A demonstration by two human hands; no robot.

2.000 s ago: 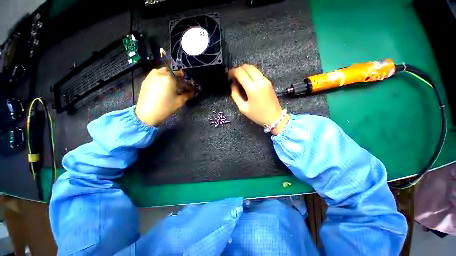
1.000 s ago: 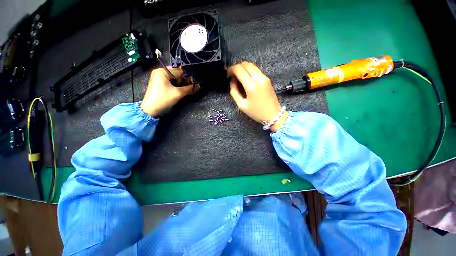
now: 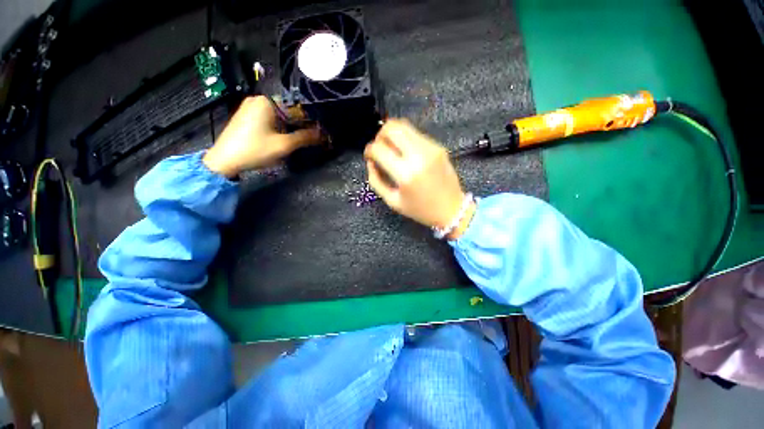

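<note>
The black square cooling fan, with a round white hub label, stands on the black mat. My left hand holds its near left corner, with the fingertips partly hidden at the fan's side. The fan lead's small pale plug sticks out at the fan's left. My right hand is bent, slightly blurred, just right of the fan's near corner; whether its fingertips hold something small cannot be seen. A loose pile of tiny fasteners lies on the mat between my hands.
An orange electric screwdriver lies at the right, tip towards my right hand, its black cable curving down. A long black grille with a green circuit board lies left. A yellow-green cord is far left. Pink cloth shows lower right.
My right hand has moved down and slightly left, away from the fan's side towards the fasteners. My left hand has shifted a little left and stays at the fan. The whole view has shifted slightly.
</note>
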